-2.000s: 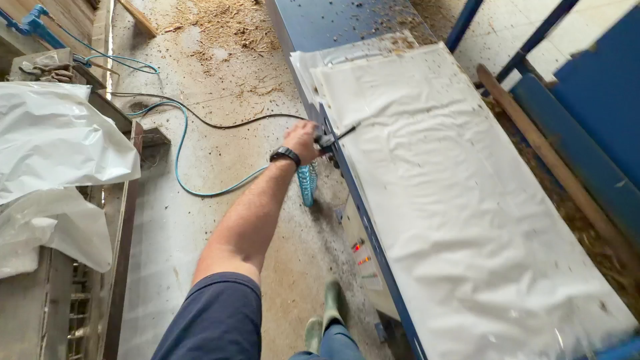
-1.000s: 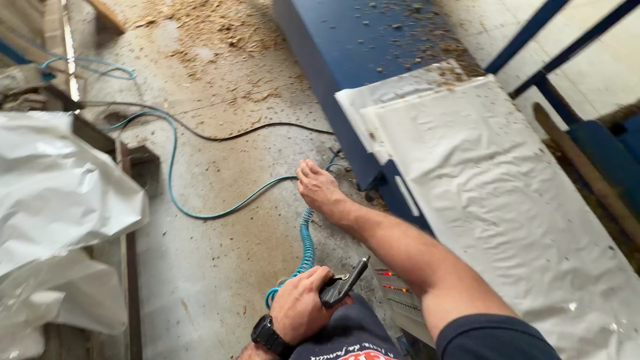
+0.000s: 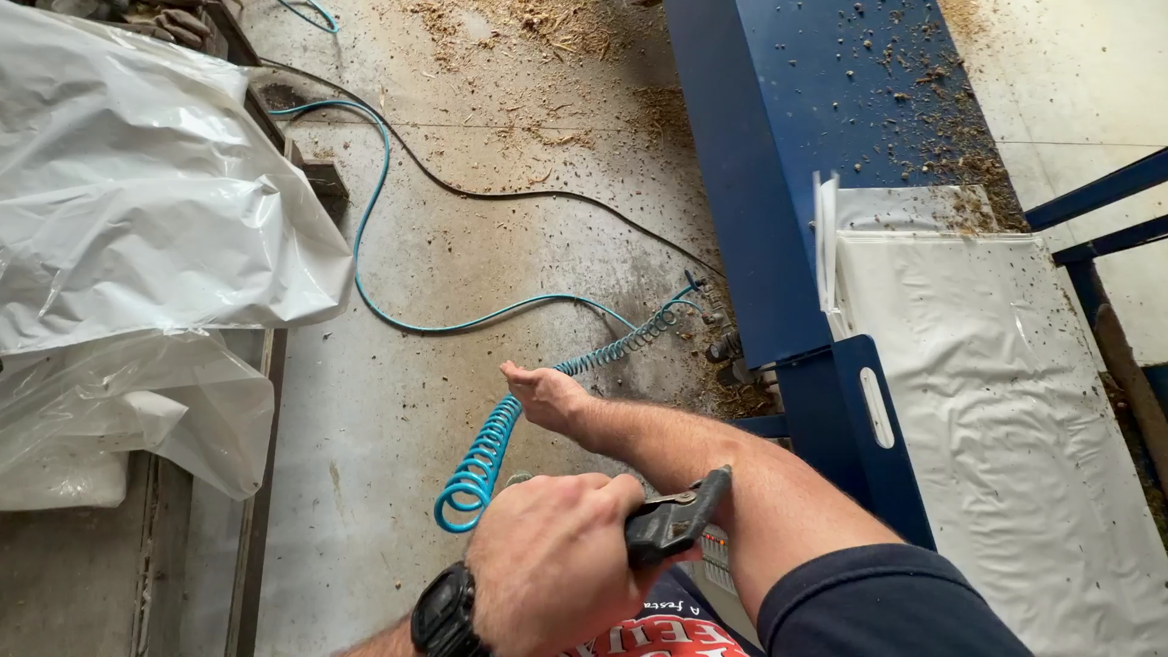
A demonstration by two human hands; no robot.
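My left hand (image 3: 561, 552), with a black watch on its wrist, grips a dark air blow gun (image 3: 675, 520) low in the view. The gun's nozzle end lies over or against my right forearm. My right hand (image 3: 547, 400) reaches in from the right with its fingers extended, and it holds nothing that I can see. A blue coiled air hose (image 3: 484, 456) passes behind that hand, and part of it is hidden there. White plastic bags or sheets (image 3: 985, 392) lie stacked on the blue metal machine table (image 3: 771, 182) at the right.
White plastic sheeting (image 3: 164, 201) covers a wooden structure at the left. A thin blue hose (image 3: 383, 173) and a black cable (image 3: 493, 194) cross the concrete floor. Wood shavings (image 3: 547, 36) litter the floor farther off, and dark debris (image 3: 922, 100) lies on the blue surface. Blue rails stand at the far right.
My left hand, with the blow gun, has moved from the table's edge toward my body. My right hand has come into view and stretches across to the coiled hose. The view has shifted.
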